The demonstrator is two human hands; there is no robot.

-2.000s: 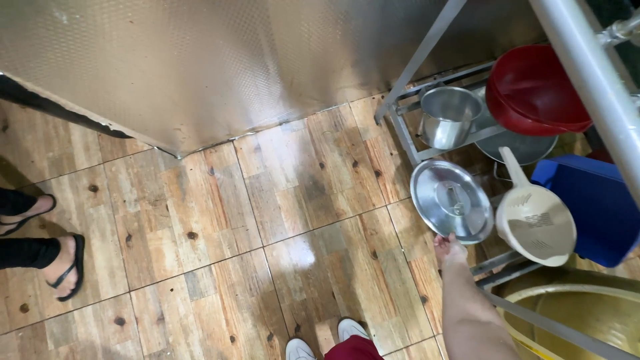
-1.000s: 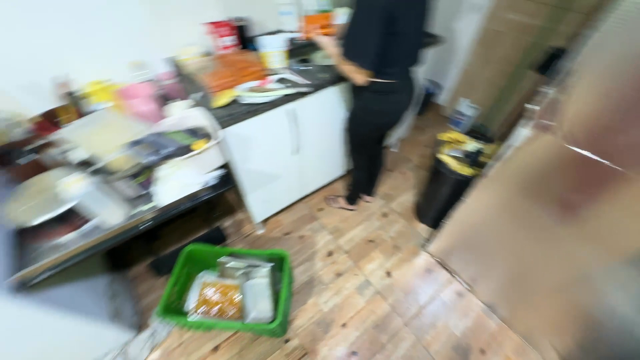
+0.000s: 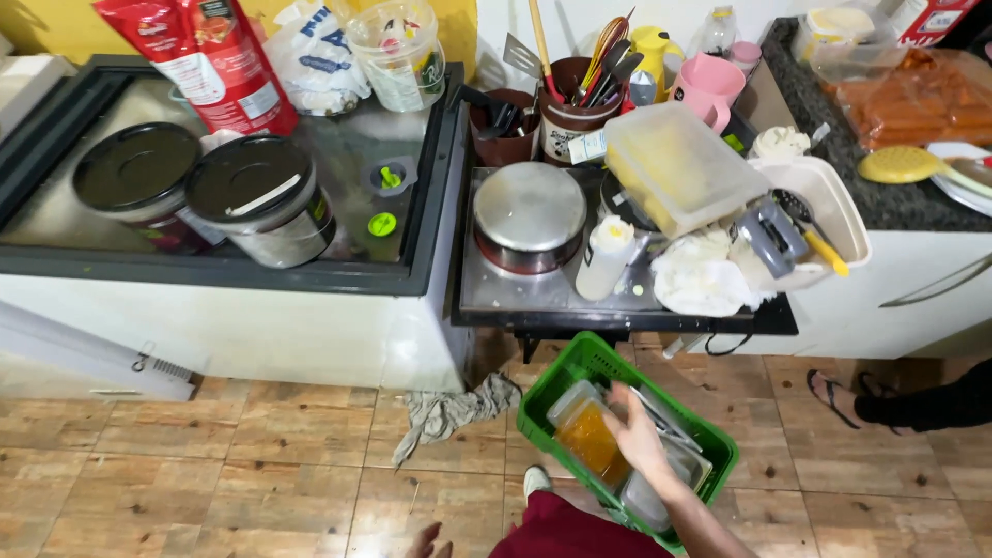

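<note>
A green plastic crate [image 3: 573, 457] stands on the floor at my feet. Inside it lie a clear container with orange contents [image 3: 593, 442], a lidded container [image 3: 647, 496] and flat metal pieces. My right hand [image 3: 634, 426] reaches into the crate, over the orange container's right edge; its fingers are partly blurred, and whether it grips anything cannot be told. My left hand [image 3: 428, 542] is low at the bottom edge, partly cut off, its fingers apart, holding nothing visible.
A gray cloth [image 3: 457, 411] lies on the floor left of the crate. Behind stands a cooktop [image 3: 511, 298] with a metal pot [image 3: 531, 209], a squeeze bottle [image 3: 604, 260] and stacked containers. Black-lidded tubs [image 3: 260, 201] stand on a chest at left. A person's feet [image 3: 837, 399] are at right.
My right hand, on a round metal lid by a rack two seconds ago, is now in the green crate, without the lid in view. The view has swung to the counters.
</note>
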